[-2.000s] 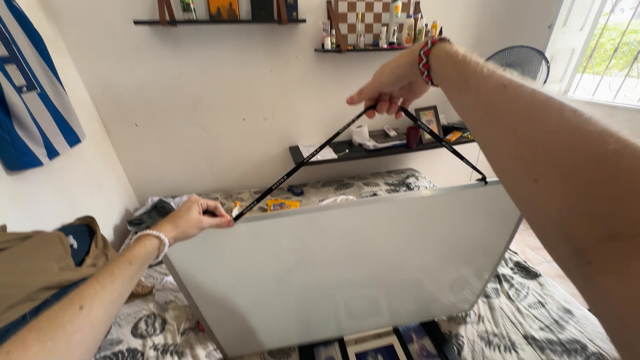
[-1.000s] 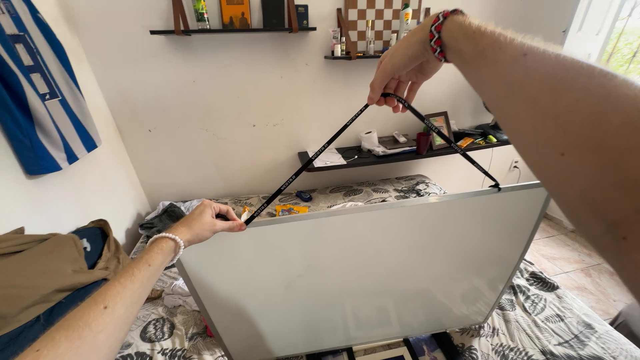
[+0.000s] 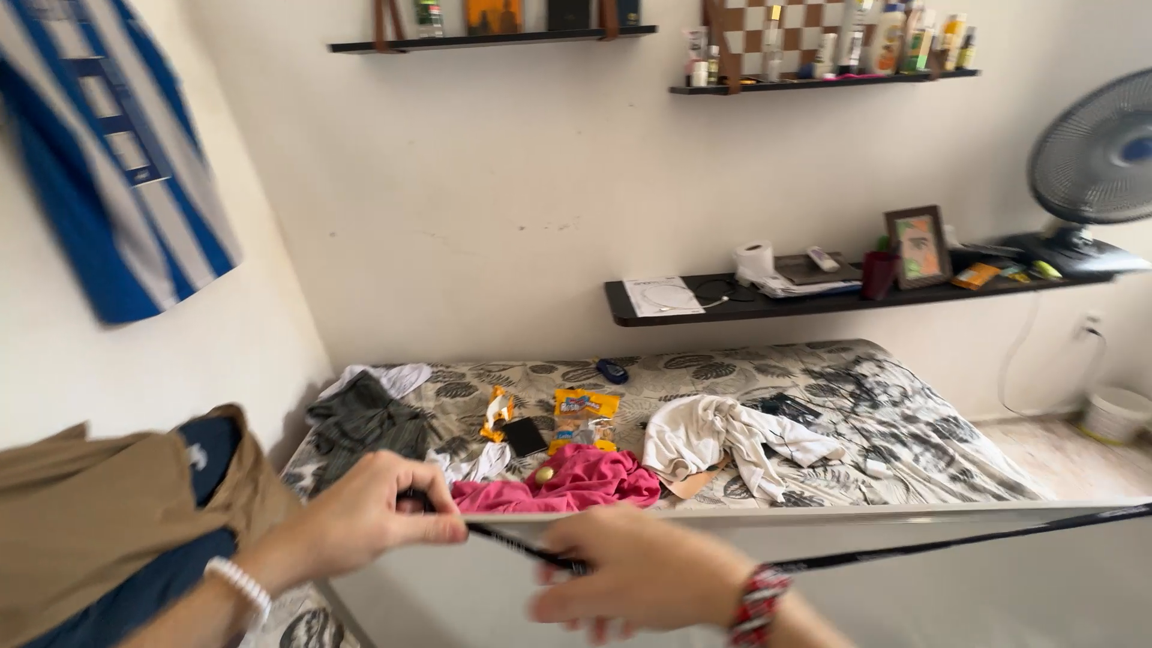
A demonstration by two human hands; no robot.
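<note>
A black woven strap [image 3: 855, 555] bearing pale lettering crosses in front of a framed white board [image 3: 486, 598], which stands upright at the bottom of the view. My left hand [image 3: 382, 504], with a white beaded bracelet at the wrist, grips the strap's end between thumb and bent fingers by the board's top left. Just right of it, my right hand [image 3: 630, 567], blurred and wearing a red, black and white braided bracelet, holds the strap, which runs on behind it to the right edge. The board's lower part is out of view.
Behind the board a bed [image 3: 810, 364] carries a pink cloth [image 3: 576, 481], a white garment [image 3: 711, 436], dark clothing [image 3: 369, 427] and snack packets [image 3: 585, 414]. Dark wall shelves [image 3: 504, 39] hang beyond, with a fan [image 3: 1098, 162] at right. Brown and blue clothes [image 3: 108, 513] lie at left.
My right hand has come down from high above the board, to beside my left hand. The strap, raised in a peak before, now runs low along the board's top. More of the bed shows.
</note>
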